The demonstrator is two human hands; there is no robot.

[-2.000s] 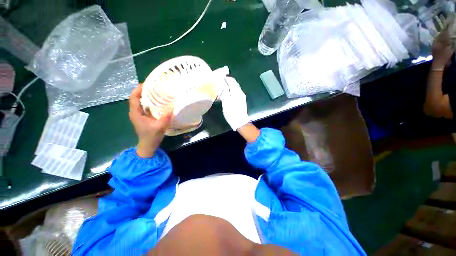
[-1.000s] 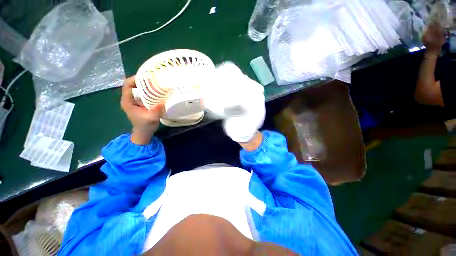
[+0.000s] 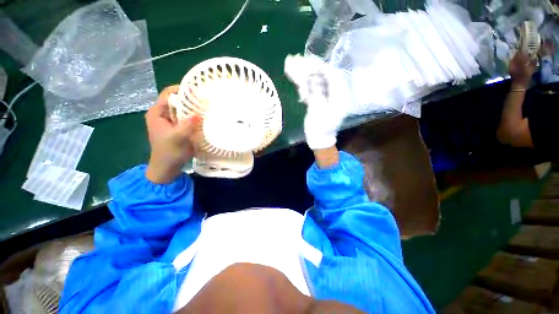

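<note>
A cream-white clip fan (image 3: 233,113) is held up over the front edge of the bench, its round slatted head facing up and its clip base (image 3: 224,165) toward me. My bare left hand (image 3: 173,132) grips the left side of the fan, thumb on the slats. My right hand (image 3: 319,98), in a white knit glove, is apart from the fan to its right, over the bench near the plastic sleeves. It is blurred, and I cannot tell whether it holds a cloth.
A bubble bag (image 3: 92,49) and label sheets (image 3: 61,162) lie at left. A white cable (image 3: 184,50) crosses the back. A stack of plastic sleeves (image 3: 404,55) lies at right. An open carton (image 3: 407,178) is below. Another person's arm (image 3: 515,116) holds a fan at far right.
The fan has turned so its slatted face shows more fully. My gloved right hand has moved off the fan to the right and now covers where the pale block was.
</note>
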